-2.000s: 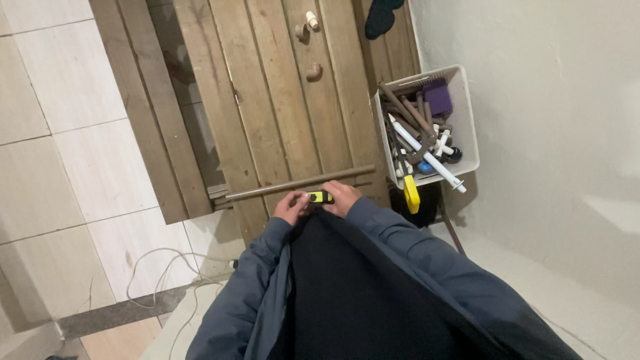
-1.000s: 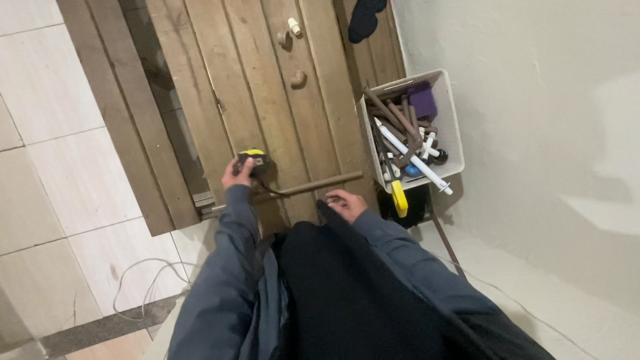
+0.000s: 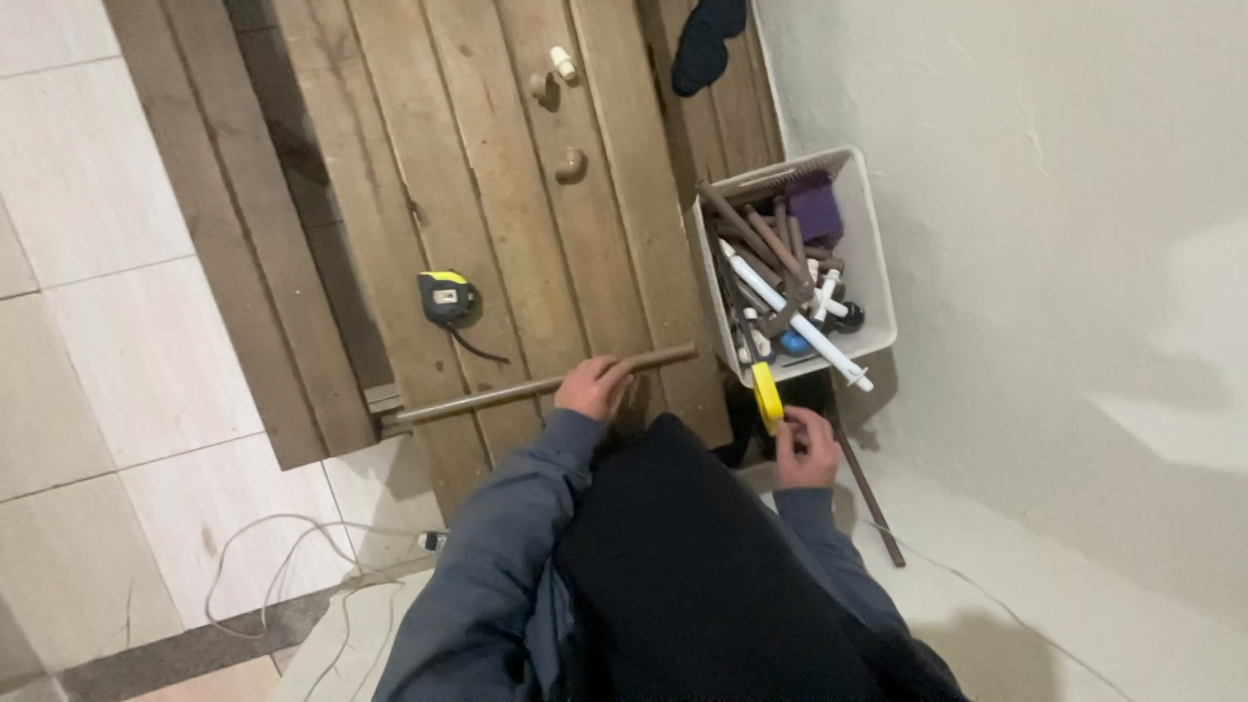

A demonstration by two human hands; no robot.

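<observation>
My left hand [image 3: 593, 388] is closed on a brown plastic pipe [image 3: 487, 397], which lies across the slats of the wooden bench [image 3: 517, 224]. At the right, my right hand [image 3: 807, 447] has its fingers on the yellow handle [image 3: 767, 395] of a tool, perhaps a saw, that sticks out of a white plastic basket [image 3: 880, 263]. A black and yellow tape measure [image 3: 447, 298] with a black strap lies on the slats, left of and beyond my left hand. Farther up are a brown pipe elbow [image 3: 570, 165], another brown fitting [image 3: 541, 86] and a cream fitting [image 3: 563, 63].
The basket holds brown pipe pieces, a white tube [image 3: 795, 314] and a purple object [image 3: 815, 208]. It stands between the bench and a pale wall [image 3: 1024, 195]. A dark cloth item [image 3: 708, 47] lies at the top. Thin cable [image 3: 278, 522] loops over the floor tiles at lower left.
The tape measure, in my left hand one second ago, now lies on the bench. My left hand has moved onto the pipe. My right hand has moved right, to the yellow handle.
</observation>
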